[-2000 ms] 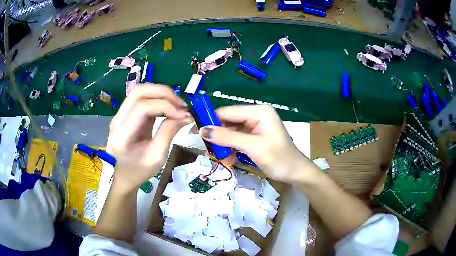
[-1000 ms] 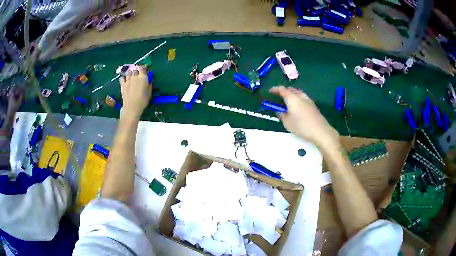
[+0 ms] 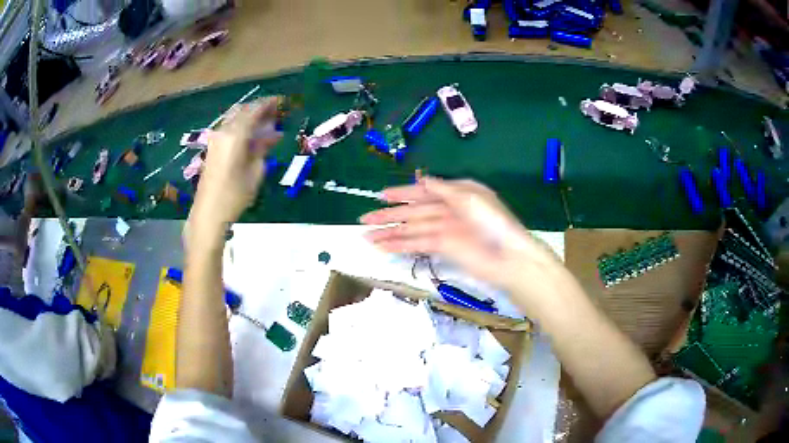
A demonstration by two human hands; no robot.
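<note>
My left hand (image 3: 234, 151) is blurred above the green belt at left, over a pink car shell; whether it holds anything cannot be told. My right hand (image 3: 450, 221) is open above the belt's near edge, fingers stretched left, with no object visible in it. A blue cell with a white pad (image 3: 297, 173) lies on the belt between the hands. A wired blue cell (image 3: 465, 298) lies beyond the carton's far edge, its wires partly behind my right hand. The carton (image 3: 303, 368) is full of white pieces (image 3: 372, 346).
Pink car shells (image 3: 335, 130), blue cells (image 3: 554, 160) and a white strip (image 3: 346, 189) lie on the belt (image 3: 484, 164). Green boards (image 3: 279, 337) lie left of the carton. A PCB panel (image 3: 638, 258) and board heap (image 3: 735, 329) are at right. Another person's sleeve (image 3: 52, 346) is at left.
The long blue cell held in both hands two seconds ago is no longer in view there. My hands moved apart to the belt; since then my right hand has moved left and nearer me.
</note>
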